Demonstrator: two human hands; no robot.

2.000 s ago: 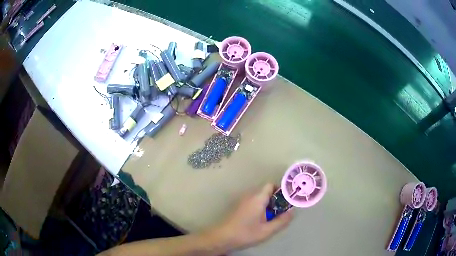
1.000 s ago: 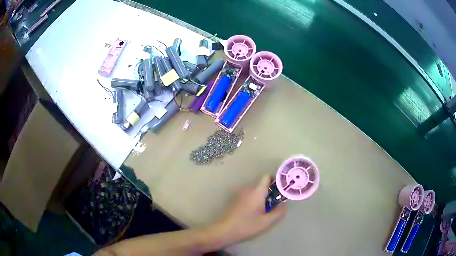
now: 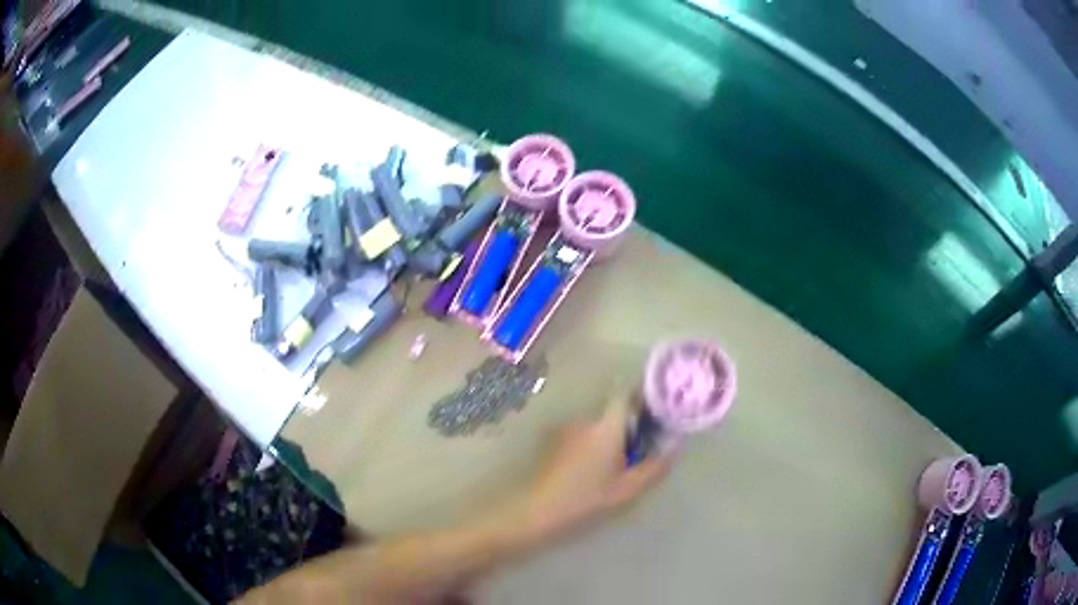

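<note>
My left hand [image 3: 591, 467] comes in from the bottom left, blurred, and is closed around the handle of a half-assembled fan unit. The unit's round pink head [image 3: 690, 385] sticks out past my fingers with its spokes facing up. A bit of dark board and blue battery shows between my fingers; my hand hides the rest of the handle. My right hand is not in view. A loose heap of tiny screws [image 3: 485, 397] lies on the tan mat [image 3: 780, 496], left of the held unit. A small pink piece [image 3: 417, 346] lies just above the heap.
Two fan units with blue batteries [image 3: 528, 307] lie side by side above the screws. Grey wired cylinders [image 3: 330, 234] and a loose pink part [image 3: 249, 189] lie on the white surface. Two more units [image 3: 949, 485] stand at the right edge. A cardboard box [image 3: 89, 414] and dark parts bin are lower left.
The view has shifted, so the mat's contents appear lower and slightly left. My left hand still holds the fan unit, which now sits higher and closer to the two lying units.
</note>
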